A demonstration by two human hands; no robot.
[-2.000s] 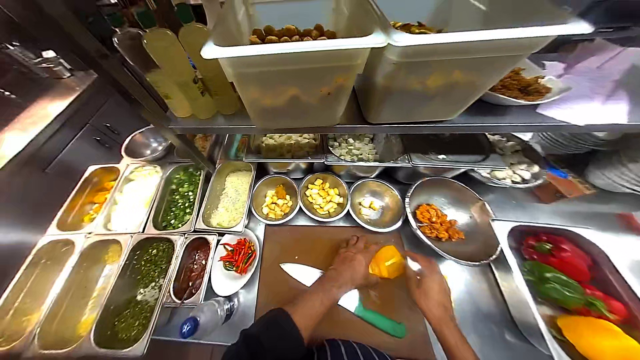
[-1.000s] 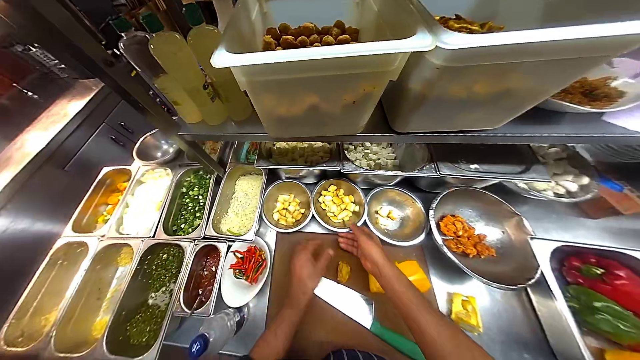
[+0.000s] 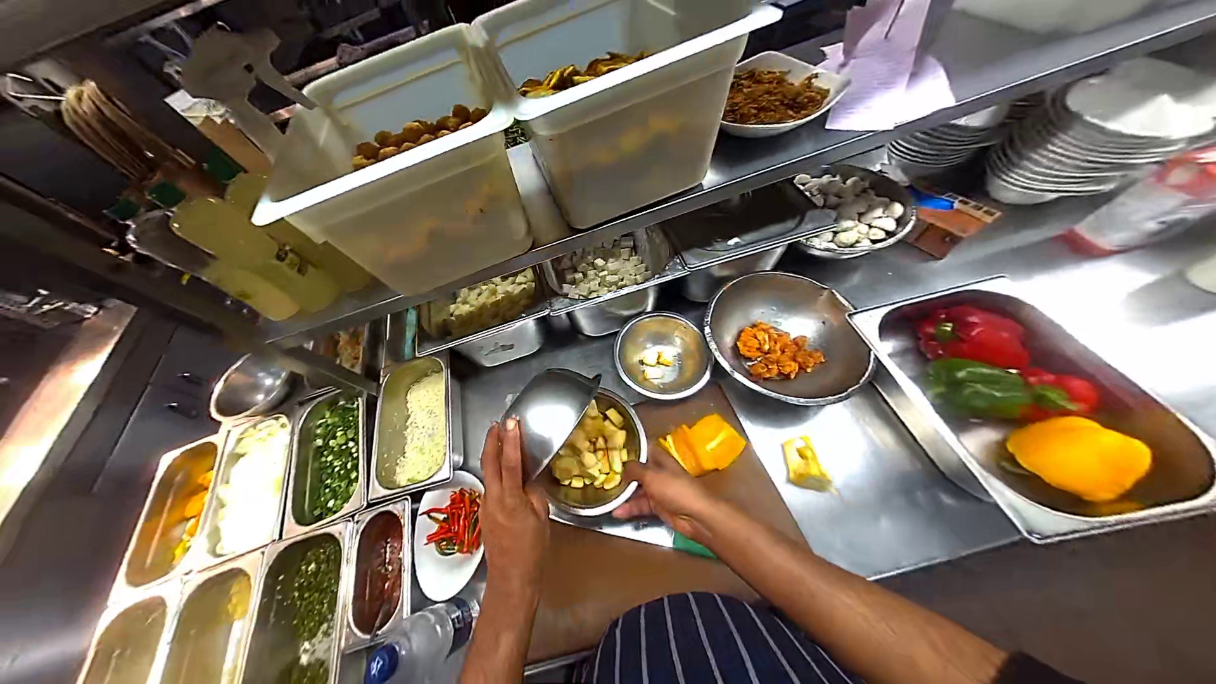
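My left hand (image 3: 513, 494) holds a small steel bowl (image 3: 549, 413), tipped on its side over a second steel bowl (image 3: 635, 494) of pale yellow chunks (image 3: 594, 454). The rim of that second bowl is gripped by my right hand (image 3: 665, 489). Both bowls are above the brown cutting board (image 3: 589, 579). Yellow bell pepper pieces (image 3: 705, 445) lie on the board beyond my right hand. The knife is mostly hidden under the bowl and hand; a bit of its green handle (image 3: 693, 545) shows. A third small bowl (image 3: 663, 356) with a few pale pieces stands behind.
A wide bowl of orange food (image 3: 788, 337) and a tray of whole peppers (image 3: 1035, 408) are on the right. On the left are metal pans (image 3: 328, 456), a plate of red chillies (image 3: 448, 537) and a plastic bottle (image 3: 418, 641). A shelf (image 3: 760, 180) with tubs crosses above.
Two small bowls of chunks stood side by side behind the board; now one is tipped over the other in my hands. The view has turned and shifted.
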